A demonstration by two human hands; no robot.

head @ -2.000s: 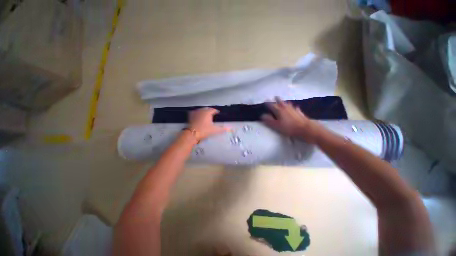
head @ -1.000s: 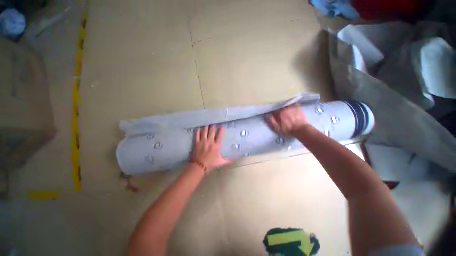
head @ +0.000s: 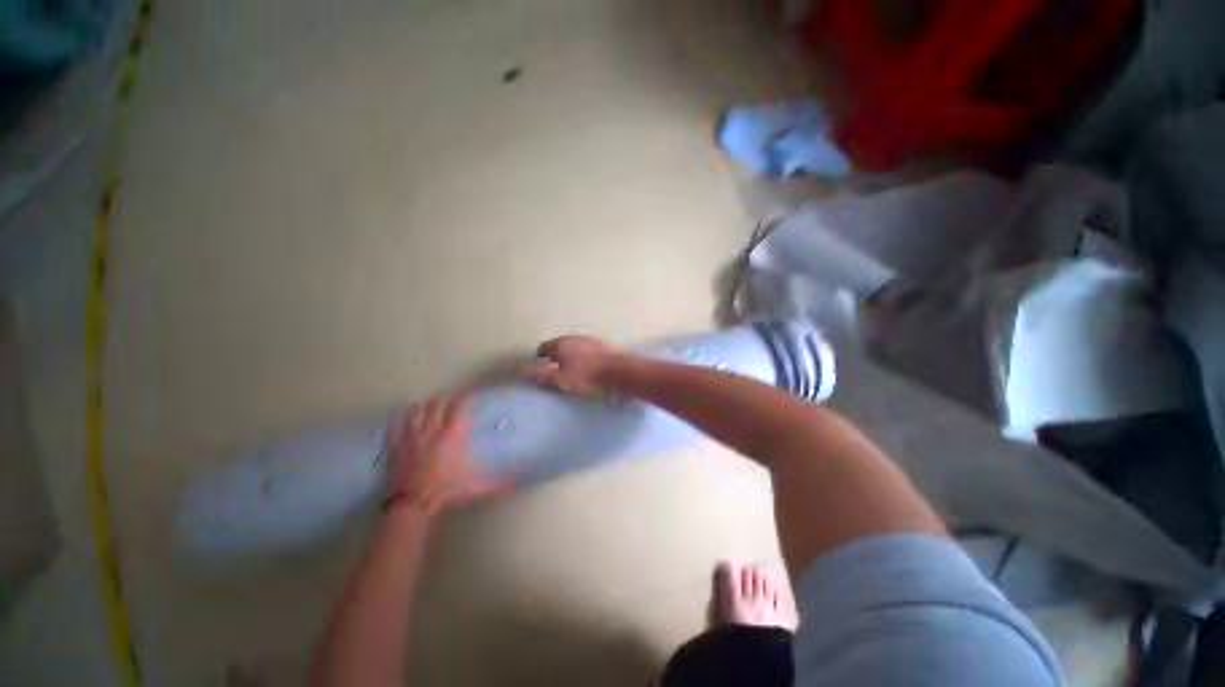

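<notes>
The fabric roll (head: 309, 486) lies slanted on the floor, pale grey-white with faint ring marks. Its left end is blurred and its right end shows dark layered rings. My left hand (head: 433, 454) lies on top of the roll, left of its middle, with fingers spread. My right hand (head: 575, 365) is at the roll's far edge, right of the middle, with fingers curled; whether it grips the fabric is unclear. No black face side shows beyond the roll.
A light blue cloth strip (head: 786, 138) lies crumpled beyond the roll's right end, beside a red object (head: 927, 81). Heaped grey-white sheets (head: 927, 242) are on the right. Yellow floor tape (head: 97, 336) runs down the left. A bare foot (head: 752, 595) is at the bottom.
The pale flap and dark strip beyond the roll are no longer seen; the fabric is wound up. The roll appears further left and more slanted, and the view has shifted right.
</notes>
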